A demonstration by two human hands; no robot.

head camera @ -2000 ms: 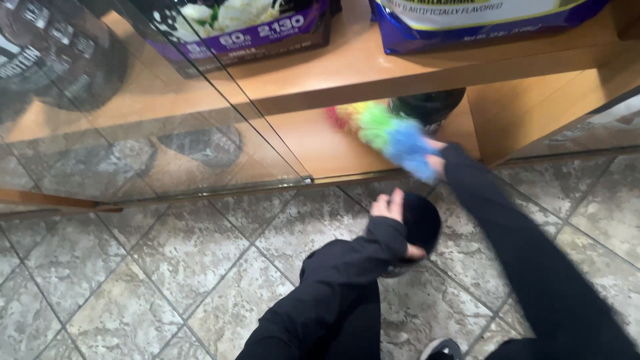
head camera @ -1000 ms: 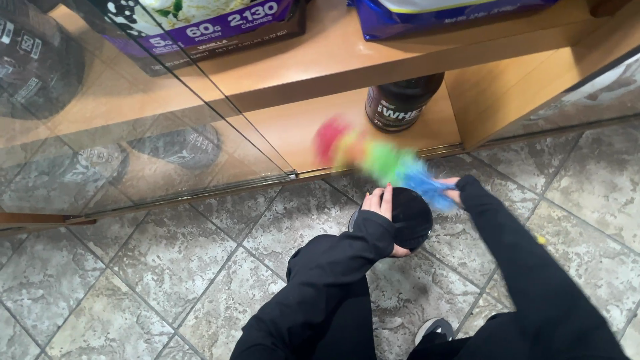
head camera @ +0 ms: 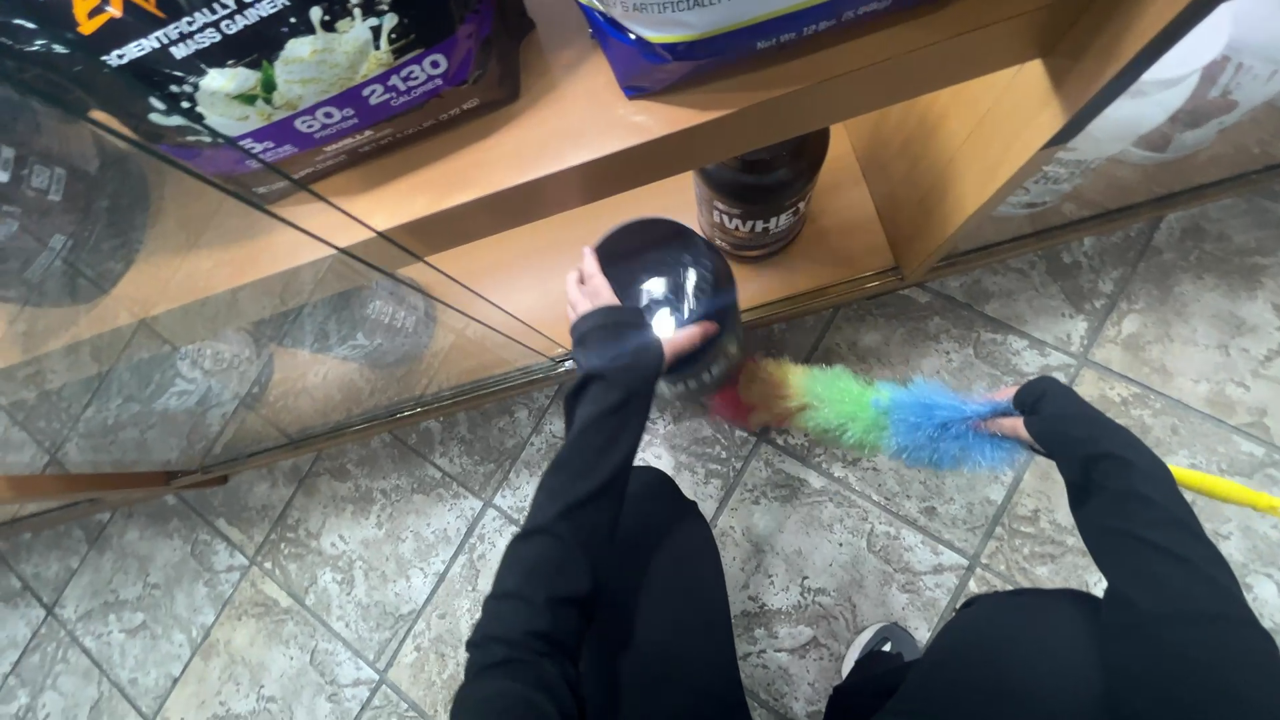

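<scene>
My left hand [head camera: 640, 315] grips a black lidded tub [head camera: 672, 275] by its rounded top, at the front edge of the lower wooden shelf. To the right, my right hand [head camera: 1015, 415] is closed around a rainbow-coloured fluffy duster [head camera: 860, 410] near its blue end. Its yellow handle [head camera: 1225, 488] sticks out beyond my right sleeve, and the red tip is beside or against the lower side of the tub; which one, I cannot tell. Another dark tub of whey protein [head camera: 760, 200] stands on the lower shelf, just behind the held one.
Sliding glass panels [head camera: 400, 340] cover the left part of the cabinet. A mass gainer bag [head camera: 330, 90] and a blue and white bag [head camera: 690, 50] stand on the upper shelf [head camera: 560, 150]. A wooden divider [head camera: 960, 160] rises at the right. Below is the tiled floor [head camera: 330, 540].
My left hand has moved the black tub from over the floor to the lower shelf's front edge. The duster, earlier by the shelf opening, is now lower, over the floor.
</scene>
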